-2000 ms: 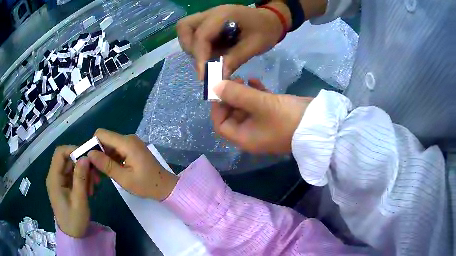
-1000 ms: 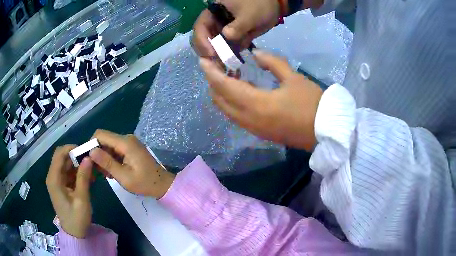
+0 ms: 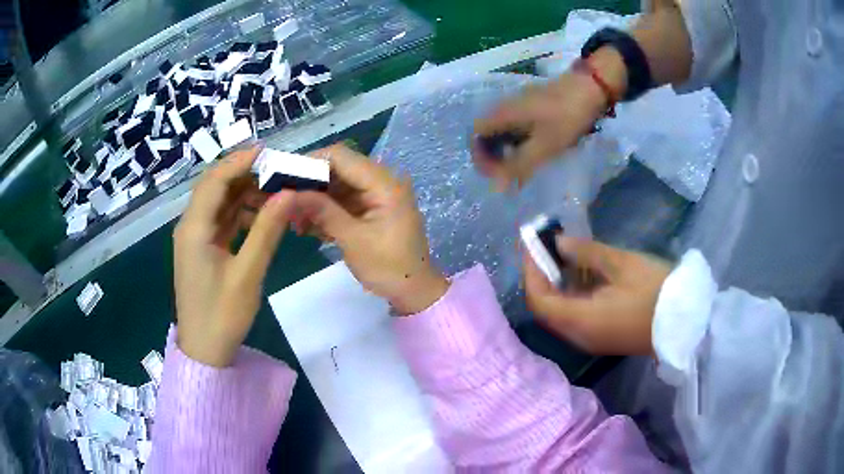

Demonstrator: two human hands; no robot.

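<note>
A white-and-black part [image 3: 294, 170] is held up between my two hands, its white face up and its black face towards me. My left hand [image 3: 217, 250] grips its left end with thumb and fingers. My right hand [image 3: 375, 222] holds its right end. The fingertips hide part of the lower edge. A heap of white-and-black parts [image 3: 199, 116] lies across the pale rail on a clear plastic sheet. A pile of white plastic parts [image 3: 106, 412] lies at the lower left, with a single white part [image 3: 90, 297] above it.
A white paper sheet [image 3: 347, 370] lies under my right forearm. A bubble wrap sheet [image 3: 453, 185] is at the centre right. A coworker's hand [image 3: 601, 296] holds another white-and-black part [image 3: 542, 250]; their other hand [image 3: 541, 125], blurred, holds something dark. The pale rail [image 3: 366, 106] crosses the bench.
Both my hands have moved up and right in the picture with the part, which sits nearer the heap. The coworker's hands have moved apart. The whole view has shifted.
</note>
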